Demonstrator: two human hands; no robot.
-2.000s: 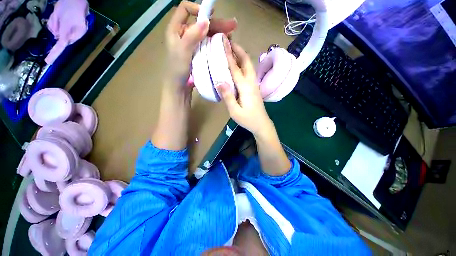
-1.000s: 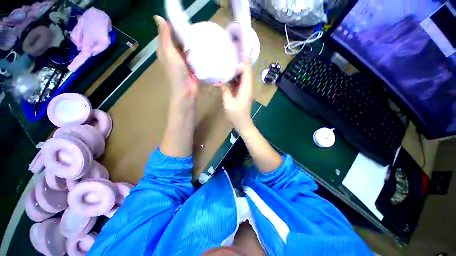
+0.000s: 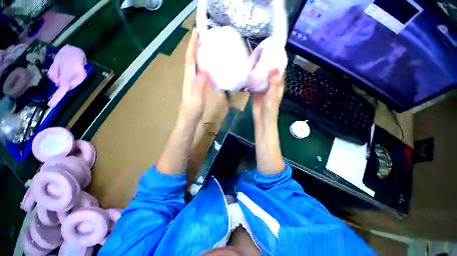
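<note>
A white headphone point(image 3: 223, 57) with pale pink cushions is held up in front of me at the top of the view; its band is cut off by the top edge. My left hand point(image 3: 195, 82) holds the left ear cup at its outer side. My right hand point(image 3: 269, 92) holds the other ear cup from below and the right. The cup faces are overexposed and blurred. Pale pink ear cushions point(image 3: 53, 190) lie in a heap at the lower left.
Brown cardboard point(image 3: 135, 120) covers the bench. A blue bin point(image 3: 80, 82) with pink pieces stands upper left. A backlit keyboard point(image 3: 325, 100), monitor point(image 3: 371, 60), small white round device point(image 3: 299, 129) and white paper point(image 3: 351, 162) are at right. A bag of white parts point(image 3: 235, 17) is behind the headphone.
The headphone has turned so both cups hang side by side, and both hands hold it from its outer sides. The view has swung, bringing the bag into sight behind the band.
</note>
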